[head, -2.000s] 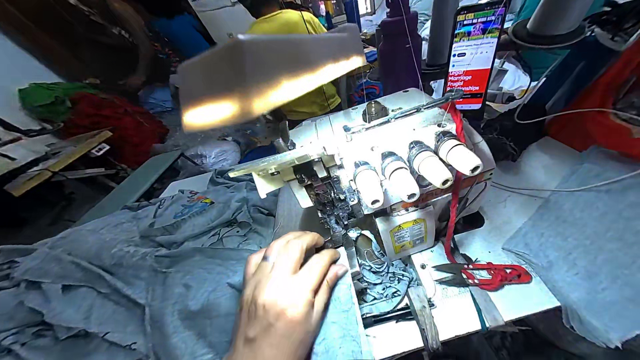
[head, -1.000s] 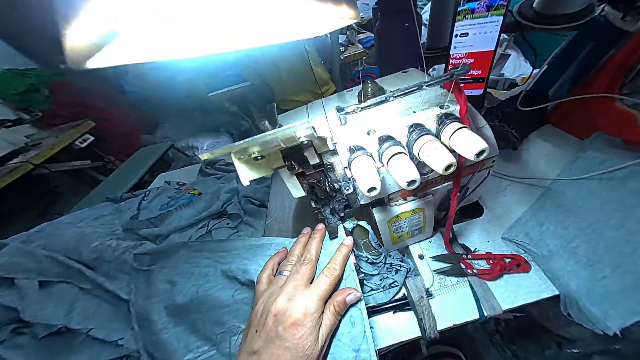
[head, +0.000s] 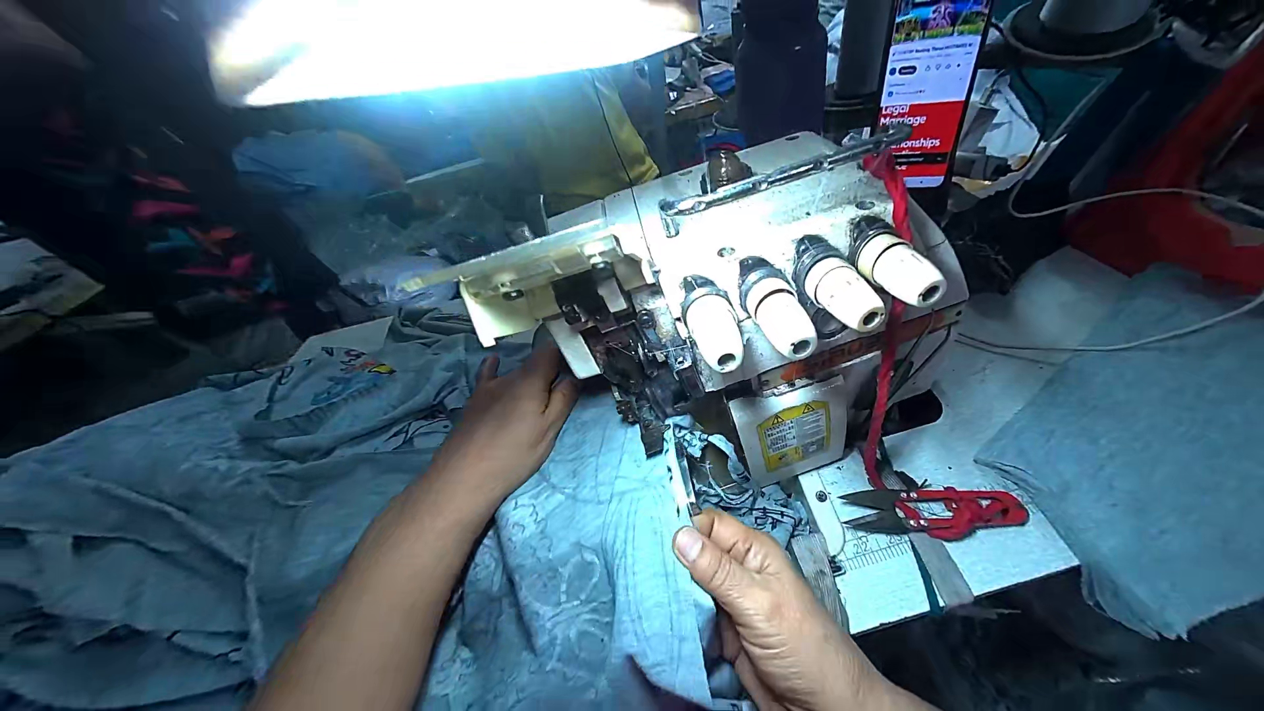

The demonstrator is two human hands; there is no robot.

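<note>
An overlock sewing machine (head: 790,227) with white tension knobs stands in the middle. Blue-grey fabric (head: 592,553) runs up to its presser foot (head: 647,415). Beyond and left of the foot, my left hand (head: 523,400) rests on the cloth, its fingertips partly hidden by the machine; its grip cannot be told. Close in front of the foot, my right hand (head: 760,597) pinches the fabric's edge between thumb and forefinger. Bunched fabric trimmings (head: 750,494) lie just right of the foot. Red-handled thread snips (head: 938,512) lie on the table to the right, clear of both hands.
More grey fabric (head: 128,523) with a printed motif spreads over the left side. A lamp (head: 454,44) glares overhead. Flat blue-grey fabric (head: 1145,444) hangs over the right table edge. A red cord (head: 886,395) hangs down the machine. A lit phone (head: 928,99) stands behind it.
My left hand has moved from the cloth in front of the presser foot to the cloth beyond and left of it. My right hand has come into view, pinching the fabric's edge.
</note>
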